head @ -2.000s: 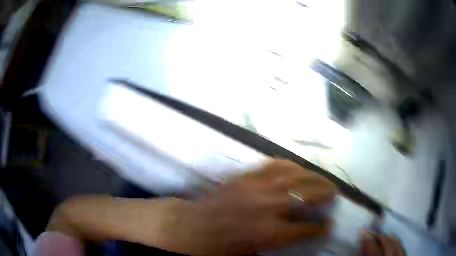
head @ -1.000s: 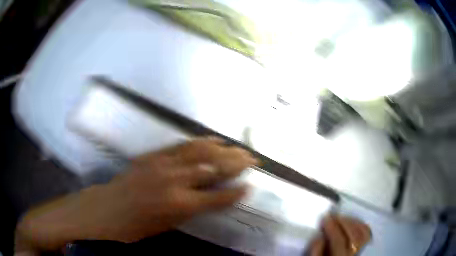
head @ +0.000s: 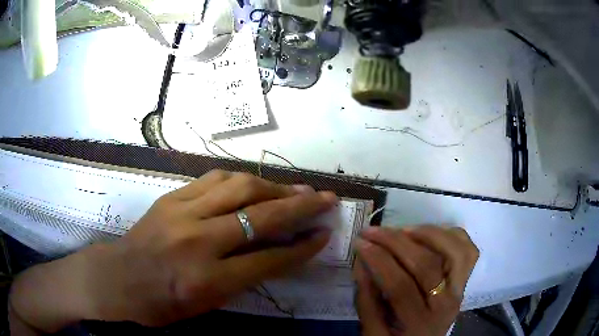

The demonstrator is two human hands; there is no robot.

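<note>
A long dark brown strip [head: 210, 163] lies along the table, with a white strip [head: 59, 190] bearing pencil marks and dashed edge lines over its near side. My left hand [head: 217, 243], with a ring, lies flat on the white strip, fingers pointing right. My right hand [head: 417, 269], also ringed, is at the strips' right end, fingertips bent together at the corner, where a short pale thread end shows. Whether its fingertips pinch the layers is partly hidden.
The machine's needle plate [head: 295, 56] and ridged tension knob [head: 381, 82] are at the top. A printed paper ticket [head: 240, 105] lies left of the plate. Black thread snips [head: 517, 141] lie at the right. Loose threads [head: 433, 141] lie on the table. Greenish fabric [head: 85, 16] is at the upper left.
The view has come closer and sharpened, now showing the machine parts, ticket and snips. My hands are now close together at the strips' right end; before, they were farther apart.
</note>
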